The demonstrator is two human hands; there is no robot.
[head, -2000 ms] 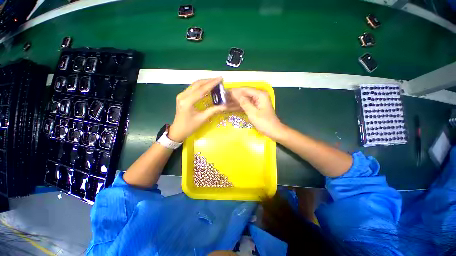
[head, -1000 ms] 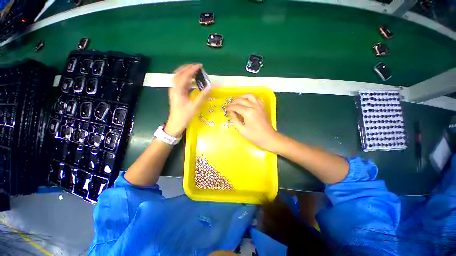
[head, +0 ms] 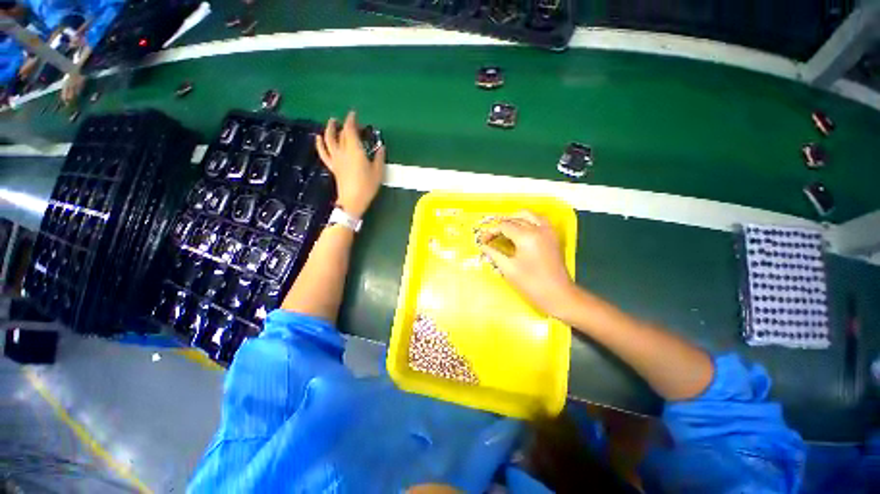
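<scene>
My left hand [head: 349, 164] is at the white edge strip of the belt. A dark watch case [head: 371, 141] with a shiny rim sits between its thumb and fingers, over the near edge of the green belt. My right hand [head: 529, 259] is inside the far part of the yellow tray [head: 502, 394], fingertips bent together over sparse tiny metal parts [head: 450, 232]. Whether a part is pinched there is too small to tell. A dense heap of tiny metal parts [head: 436, 352] lies in the tray's near left corner.
A black blister tray [head: 241, 227] with cases lies left, beside stacked blister trays [head: 106, 222]. Spaced cases [head: 576, 160] lie on the green conveyor belt [head: 666, 125]. A white dotted holder [head: 786, 287] and a thin dark tool [head: 851, 343] are right. Another person's hand [head: 71, 89] shows far left.
The view has swung left, so the scene sits further right. My left hand has carried the case away from the yellow tray to the belt edge. My right hand stays in the tray.
</scene>
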